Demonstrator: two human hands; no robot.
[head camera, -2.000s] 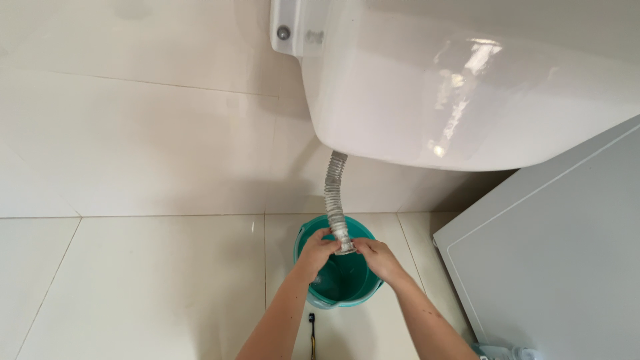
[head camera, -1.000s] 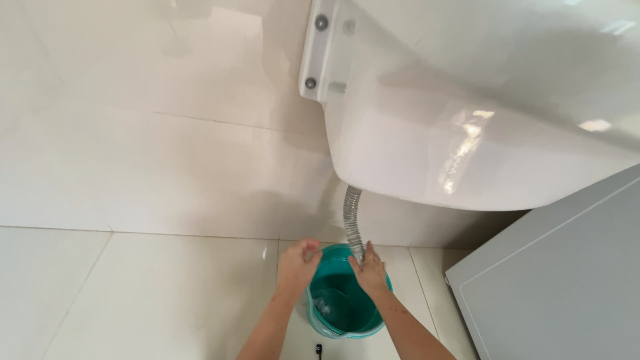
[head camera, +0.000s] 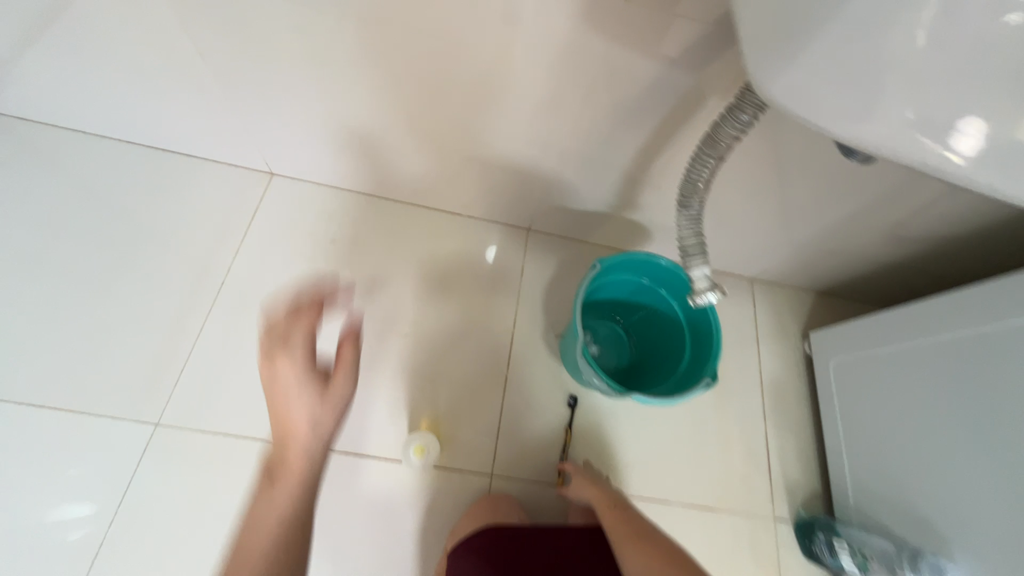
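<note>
My left hand (head camera: 308, 360), blurred, is over the floor tiles at the left, its thumb and fingers curled toward each other; whether it holds anything small cannot be told. My right hand (head camera: 584, 484) is low in the view, at the handle end of a toothbrush (head camera: 569, 428) with a dark head, which lies on the floor. Its grip is unclear. A teal bucket (head camera: 712, 368) stands above it. A grey corrugated drain hose (head camera: 694, 192) hangs from beneath the white basin (head camera: 896, 88), its end fitting (head camera: 706, 292) over the bucket's right rim.
A small round whitish container (head camera: 421, 450), with something yellow at it, stands on the tiles between my hands. A grey-white cabinet or appliance (head camera: 928, 408) fills the right side. A plastic bottle (head camera: 848, 548) lies at the lower right. The tiled wall runs behind the bucket.
Both hands have left the hose end: the left has moved to the left, the right down to the toothbrush. The hose hangs free. The view has shifted toward the floor.
</note>
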